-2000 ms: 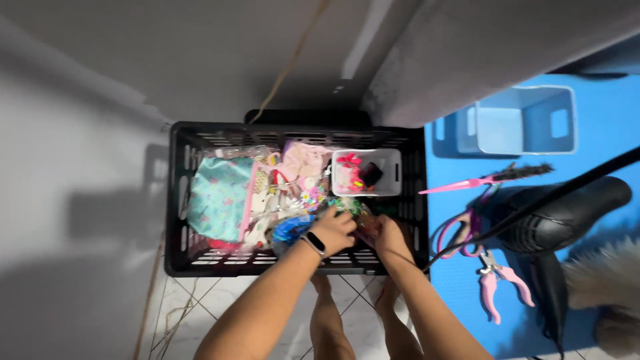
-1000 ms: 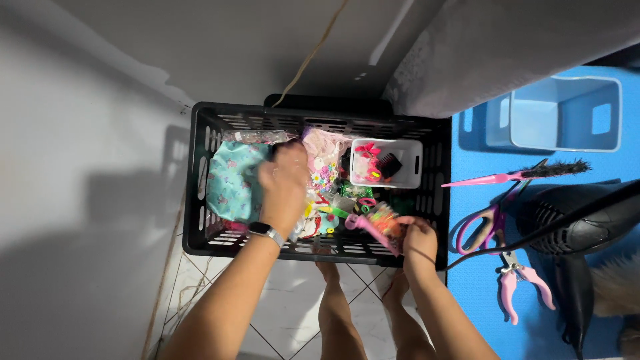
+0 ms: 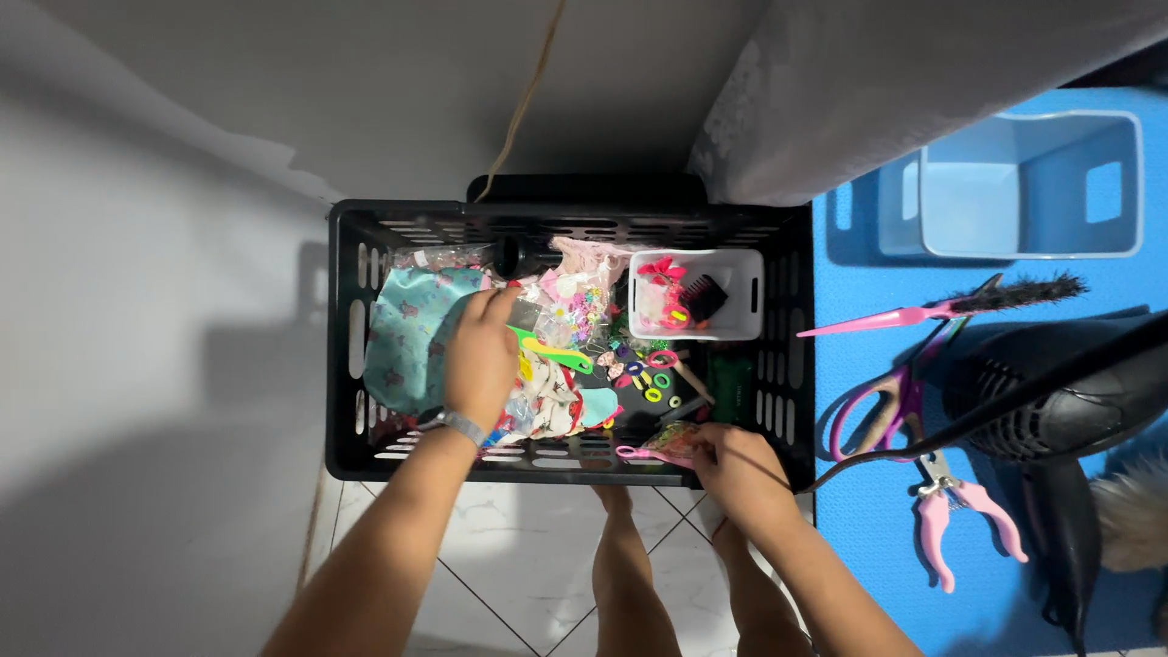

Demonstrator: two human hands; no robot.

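A black plastic crate (image 3: pixel 401 467) holds many small goods. Over its left half, my left hand (image 3: pixel 484 351) rests at a teal patterned cloth pouch (image 3: pixel 415 338), its fingertips near a green and yellow handled tool (image 3: pixel 557 353); whether it grips anything is hidden. At the crate's front right, my right hand (image 3: pixel 744 465) holds a small clear bag of coloured bits (image 3: pixel 673 441), with a pink-handled item (image 3: pixel 639 453) beside it. Between the hands lie colourful hair ties (image 3: pixel 652 394) and printed fabric (image 3: pixel 552 392). A white basket (image 3: pixel 757 297) holds red bows and a black comb.
On the blue mat (image 3: pixel 858 566) at right are a light blue basket (image 3: pixel 1031 251), a pink-handled brush (image 3: pixel 885 319), purple scissors (image 3: pixel 899 401), pink nail clippers (image 3: pixel 940 529) and a black hair dryer (image 3: pixel 1049 392). Pale fur (image 3: pixel 1131 511) shows at the right edge. Walls border the crate.
My left hand has moved from the crate's front middle to its left part, over the pouch. My right hand stays at the front right. Hair ties on the crate's floor are now uncovered.
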